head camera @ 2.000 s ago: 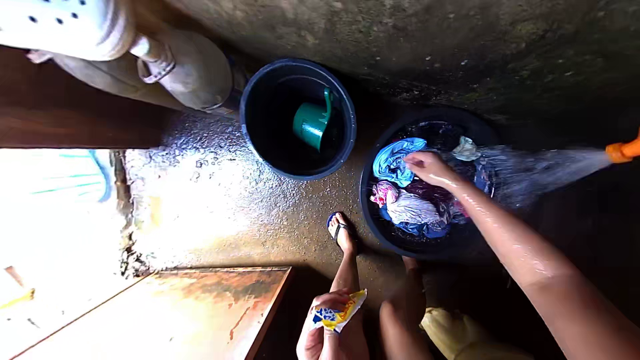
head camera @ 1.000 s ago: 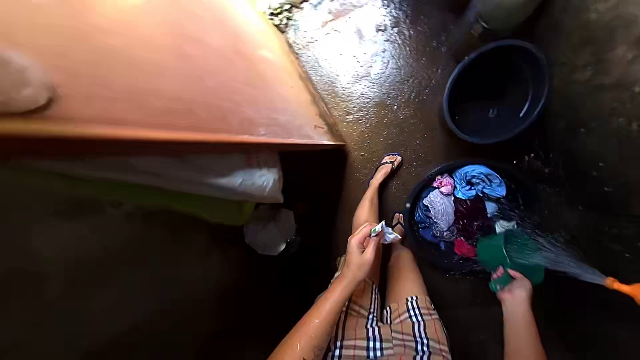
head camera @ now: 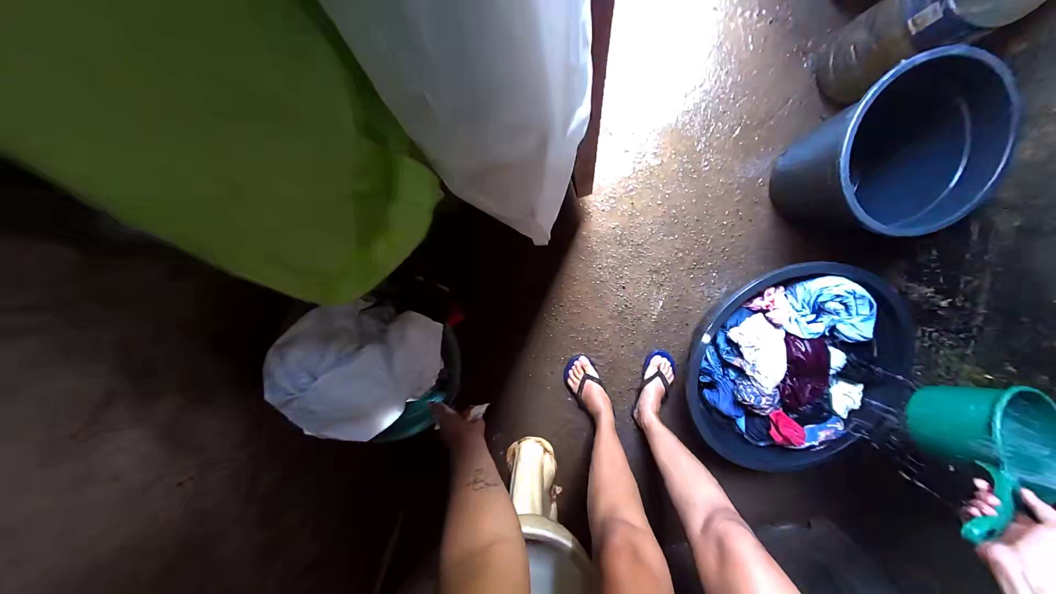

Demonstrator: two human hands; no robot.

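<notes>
My right hand (head camera: 1011, 520) grips the handle of a green plastic dipper (head camera: 957, 421) at the right edge, with water inside it. Beside it, a round black basin (head camera: 711, 437) holds wet clothes: a light blue garment (head camera: 837, 307), a maroon cloth (head camera: 804, 371), a white one (head camera: 759, 351) and a red one (head camera: 786, 429). Water splashes between dipper and basin. My left hand (head camera: 459, 425), dark and partly hidden, reaches to a green bin (head camera: 412, 421) topped by white plastic (head camera: 355, 375); a small pale packet (head camera: 477, 412) shows at its fingers.
A tall black bucket (head camera: 813, 177) stands upper right beside a cloudy container (head camera: 858, 58). Green fabric (head camera: 247, 148) and a white sheet (head camera: 503, 99) hang at upper left. A pale metallic vessel (head camera: 549, 536) is near my legs. The floor (head camera: 643, 289) is wet.
The dipper was in the bucket two seconds ago; my right hand now holds it right of the basin. My left hand has moved left with the packet, to the bin. The view has swung left.
</notes>
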